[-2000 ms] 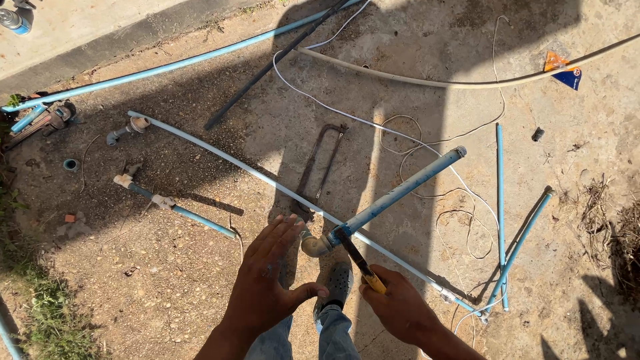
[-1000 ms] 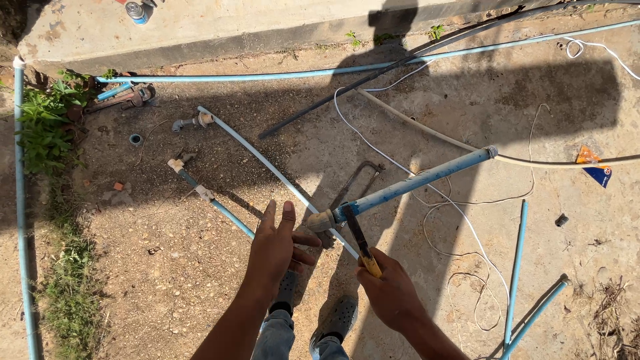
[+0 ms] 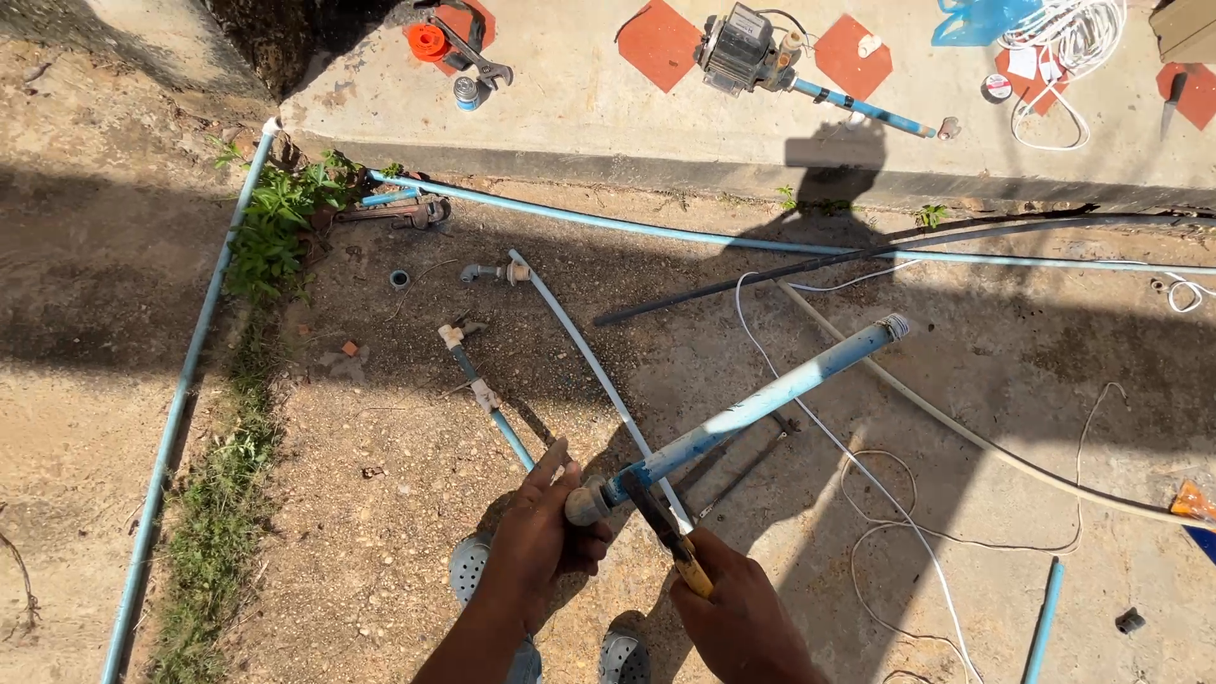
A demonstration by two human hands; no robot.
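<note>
My right hand [image 3: 736,608] is closed on the yellow-and-black handle of a tool [image 3: 673,537], whose dark head lies against a blue PVC pipe [image 3: 769,404]; the tool's exact kind is unclear. The pipe slants up to the right and has a threaded upper end. A grey pipe fitting [image 3: 588,503] sits on its lower end. My left hand [image 3: 546,541] is beside that fitting, fingers partly curled; whether it grips the fitting is hidden. Below the pipe, a hacksaw [image 3: 746,475] lies on the ground, partly covered from view.
A pale blue pipe [image 3: 594,366] and a jointed pipe piece [image 3: 484,394] lie on the ground ahead. Pipe wrenches [image 3: 418,211] rest near the weeds. On the concrete ledge [image 3: 570,123] are a water pump [image 3: 741,52], an adjustable wrench [image 3: 489,68], a can [image 3: 465,93] and coiled white cable [image 3: 1069,38].
The view has shifted, bringing more of the ledge into sight. My right hand still holds the tool against the pipe. My left hand's fingers, spread two seconds ago, are now more curled beside the fitting.
</note>
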